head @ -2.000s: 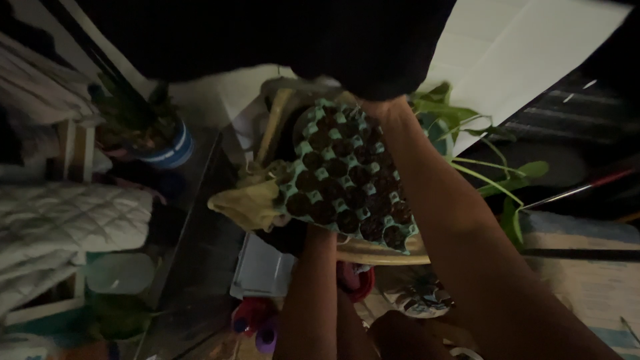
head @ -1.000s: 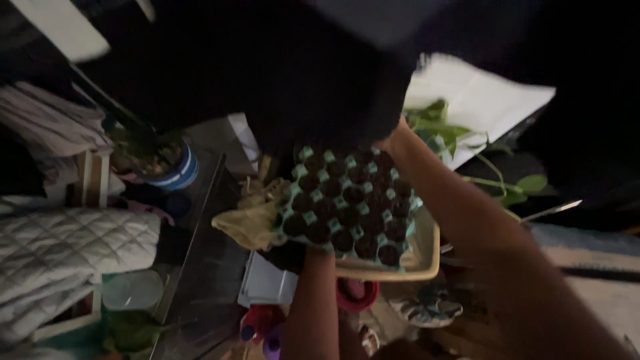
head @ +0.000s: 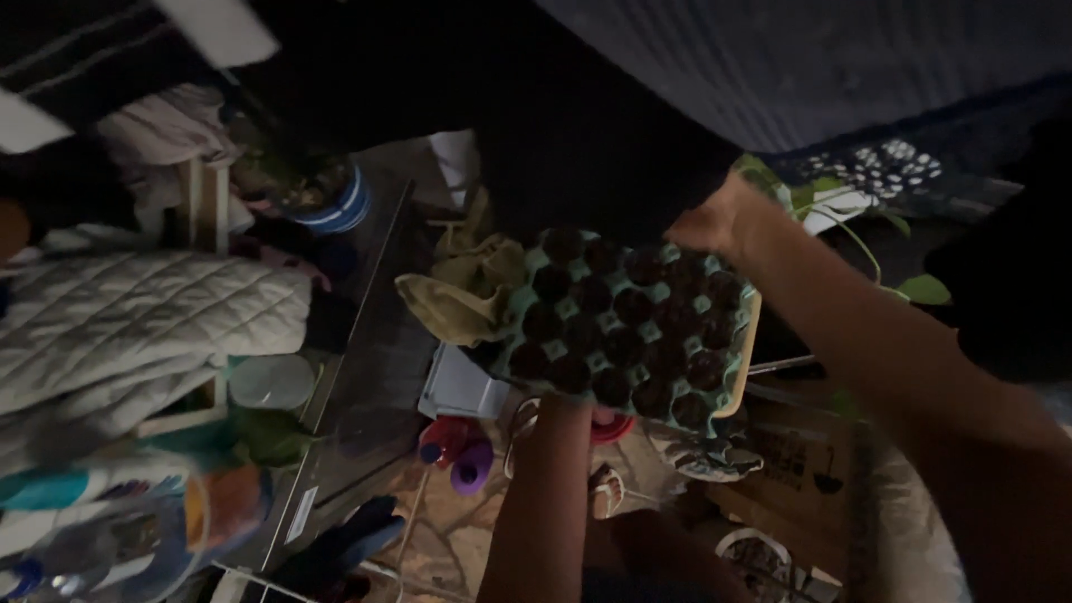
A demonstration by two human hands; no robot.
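Observation:
A green egg tray [head: 597, 363] with dark soil in its cups is held level across the middle of the head view. My left hand is hidden beneath its near edge; only the forearm shows, and the fingers' grip cannot be seen. My right hand [head: 708, 219] is at the far right corner of the tray, its fingers partly hidden behind dark cloth. A cream-coloured rim of a basin or tray [head: 744, 360] shows under the right side. Touching or close to the left side is a crumpled tan cloth [head: 456, 301].
Left are a quilted grey cloth [head: 167, 318], a potted plant in a blue and white pot [head: 342, 205] and clear plastic containers [head: 272, 381]. Below stand a grey bin [head: 462, 385] and red and purple bottles [head: 471, 467]. A cardboard box [head: 796, 477] lies lower right; leafy stems [head: 924, 289] hang right.
The view has shifted, showing more floor. Dark clothing now covers more of the area above the tray. Both arms remain at the tray.

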